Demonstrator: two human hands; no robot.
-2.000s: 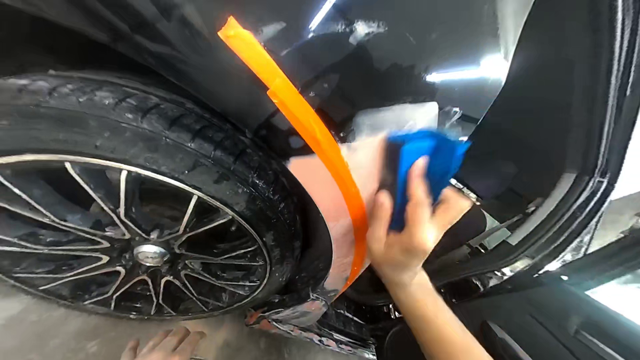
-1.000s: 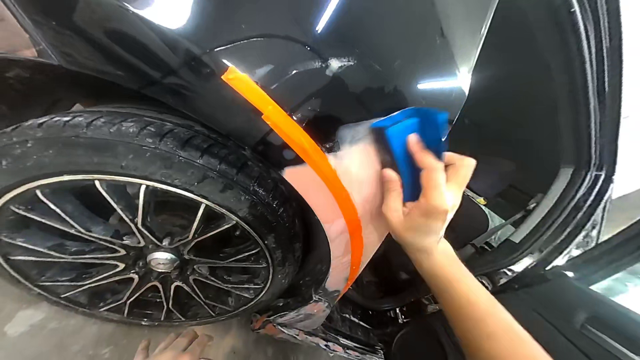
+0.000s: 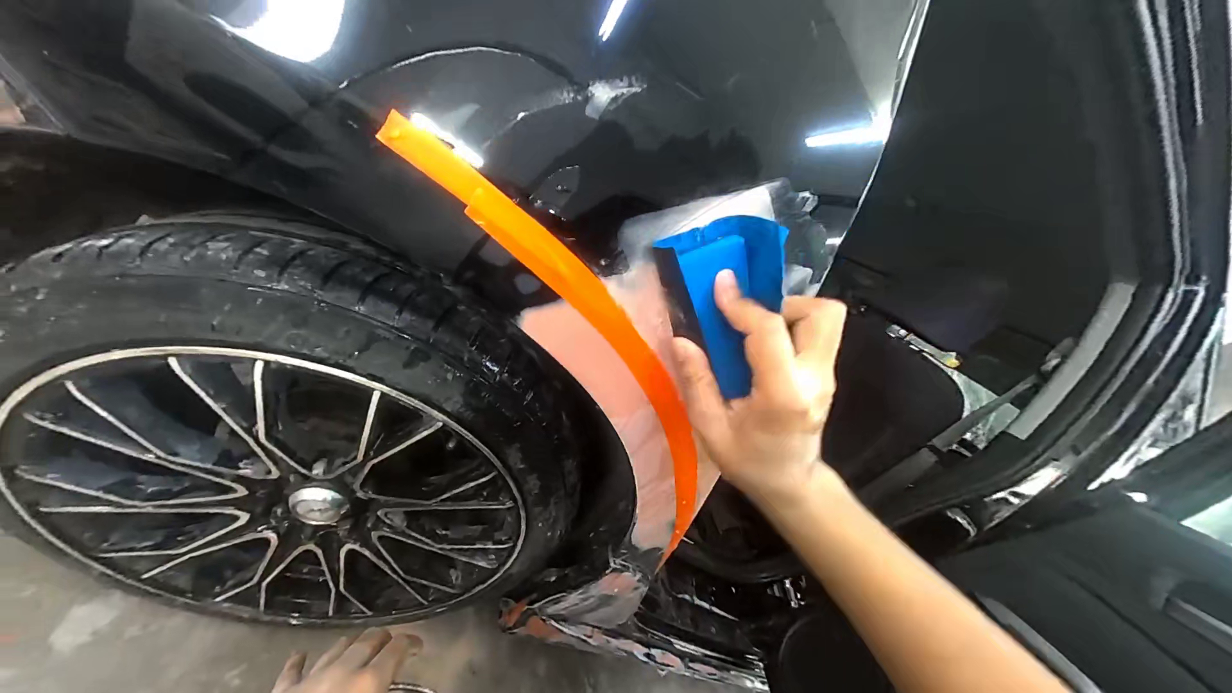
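My right hand (image 3: 770,385) grips a blue sanding block (image 3: 722,289) with a dark edge, its fingers and thumb on the near side. The block lies over the pinkish filler patch (image 3: 577,361) on the black car's rear fender (image 3: 751,106). Orange masking tape (image 3: 577,279) runs in a curve across the filler, along the wheel arch. A whitish sanded area (image 3: 698,217) shows above the block. My left hand (image 3: 351,664) is low in the view, below the wheel and partly cut off by the frame's edge; whether it holds something is not clear.
The tyre (image 3: 318,289) and multi-spoke alloy wheel (image 3: 318,505) fill the left. On the right is the door opening, with its rubber seal (image 3: 1179,192) and an open door (image 3: 1097,597). A damaged sill end (image 3: 597,606), with chipped paint, lies below the arch.
My right hand stays on the blue block beside the tape, with small shifts over the filler. More of the whitish area above the block shows now than one second ago.
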